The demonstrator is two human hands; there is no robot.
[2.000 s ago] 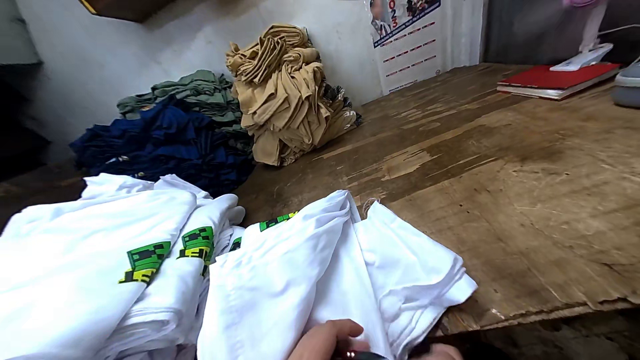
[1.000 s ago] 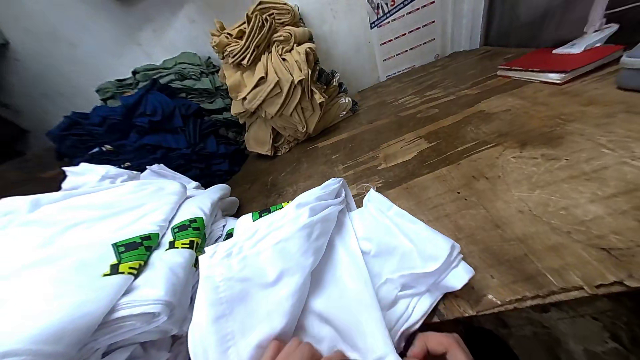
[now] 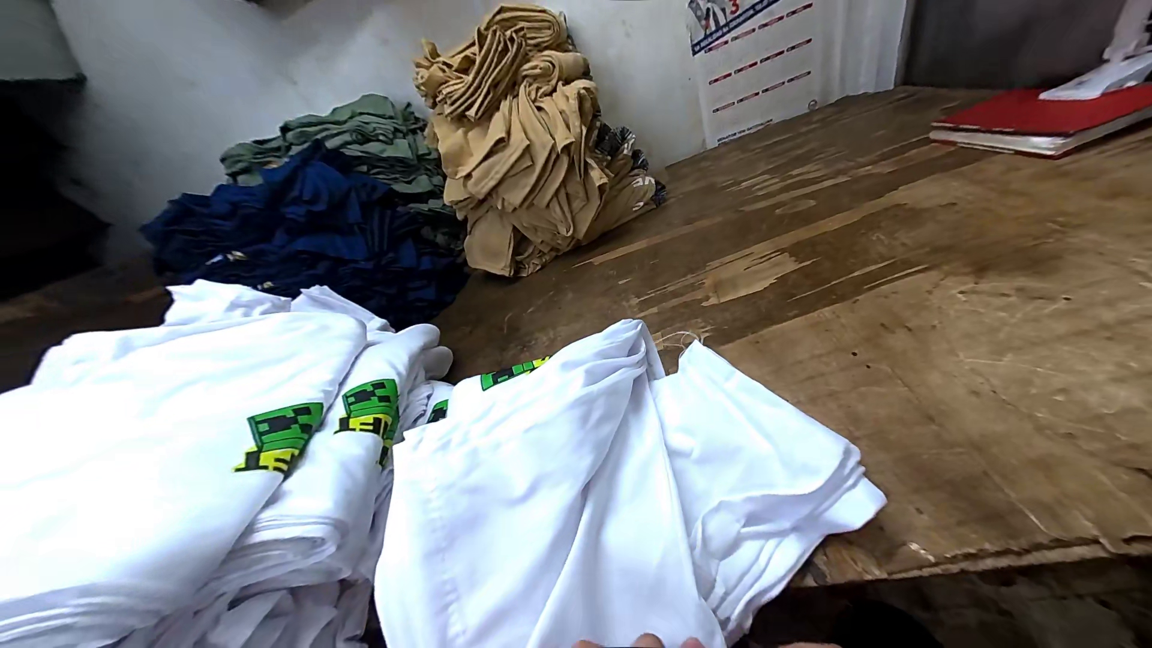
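Note:
Only the fingertips of my left hand (image 3: 641, 642) show at the bottom edge, on the lower part of a folded white cloth garment (image 3: 531, 504); whether they grip it is hidden. A sliver of my right hand (image 3: 808, 644) appears just right of it at the same edge, mostly cut off. More white cloth (image 3: 756, 441) lies layered at the garment's right side, its corner near the table edge. To the left sits a stack of folded white garments (image 3: 162, 387) with green, black and yellow prints.
Behind stand piles of navy garments (image 3: 306, 216), green garments (image 3: 360, 135) and tan garments (image 3: 531, 153) against the wall. A red-covered book (image 3: 1035, 117) lies at the back right of the worn wooden table (image 3: 972, 360), under a white stand base (image 3: 1098, 81). A calendar (image 3: 756, 72) hangs behind.
Both hands have moved down, mostly out of view; more of their fingers showed before. The white garments look nearly unchanged.

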